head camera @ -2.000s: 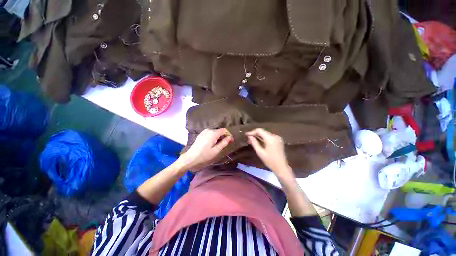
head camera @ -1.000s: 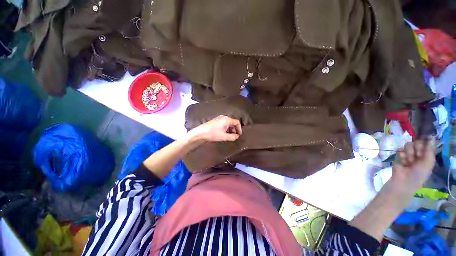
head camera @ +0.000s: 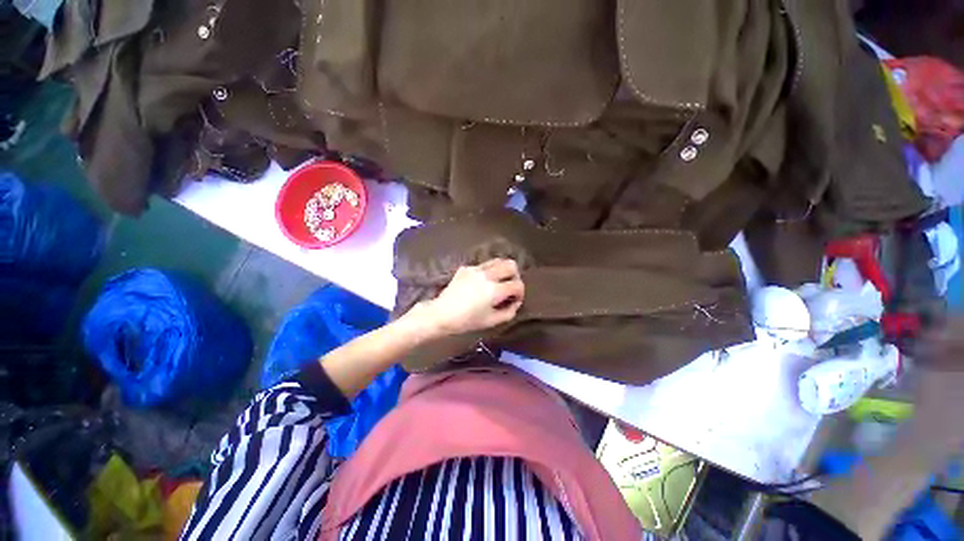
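Note:
A brown coat piece [head camera: 624, 291] with pale stitch lines lies at the table's near edge, against the pink apron. My left hand [head camera: 484, 296] pinches its cloth with bent fingers; no needle or thread can be made out there. My right hand [head camera: 930, 423] is a blur at the right edge, partly cut off, so its fingers and anything in them cannot be told. A red bowl [head camera: 353, 224] with small cream buttons [head camera: 326, 210] stands left of the work. Larger brown coats [head camera: 486, 63] are heaped behind, with pairs of whitish buttons [head camera: 693, 145].
The white table [head camera: 719, 407] shows at the right, with white plastic items [head camera: 835, 383] and red objects [head camera: 858, 259] on it. Blue plastic bags [head camera: 159, 336] lie on the green floor at the left. A yellow-green box [head camera: 647, 476] sits below the table edge.
My right hand has left the cloth and swung out to the right, now lower and blurred at the frame's edge. My left hand stays on the cloth, slightly further right than at first.

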